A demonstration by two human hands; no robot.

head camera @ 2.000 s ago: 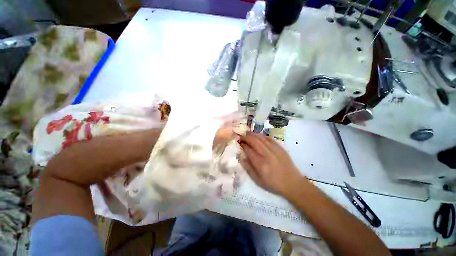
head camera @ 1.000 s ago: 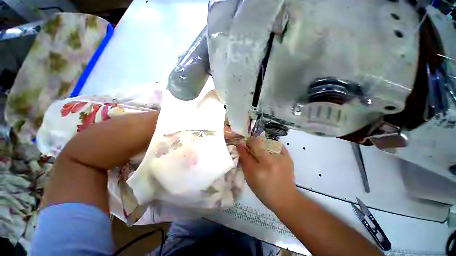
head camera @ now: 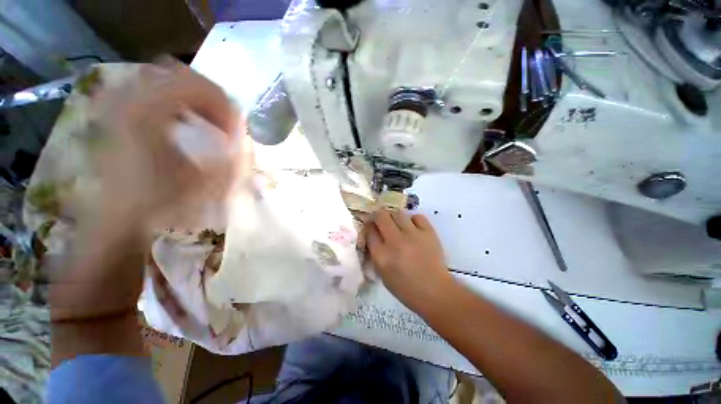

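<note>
The cream-white floral garment piece (head camera: 292, 245) lies bunched on the table left of the needle and hangs over the front edge. Its edge runs under the presser foot of the white sewing machine (head camera: 458, 55). My right hand (head camera: 407, 248) holds the fabric edge with its fingertips, just in front of the foot and beside a small yellowish block (head camera: 393, 200). My left hand (head camera: 186, 150) is raised at the left over the cloth and strongly blurred. Something pale shows at its fingers, but whether it grips cloth cannot be told.
Black thread snips (head camera: 581, 322) lie open right of my right forearm. A thin grey metal strip (head camera: 544, 225) lies on the machine bed. A grey wrapped tube (head camera: 271, 114) is left of the machine head. A cardboard box (head camera: 225, 371) is below the table, and floral cloth (head camera: 24, 308) heaps at lower left.
My left hand has come up and left from the needle area. My right hand stays at the fabric edge by the foot. The camera view has shifted.
</note>
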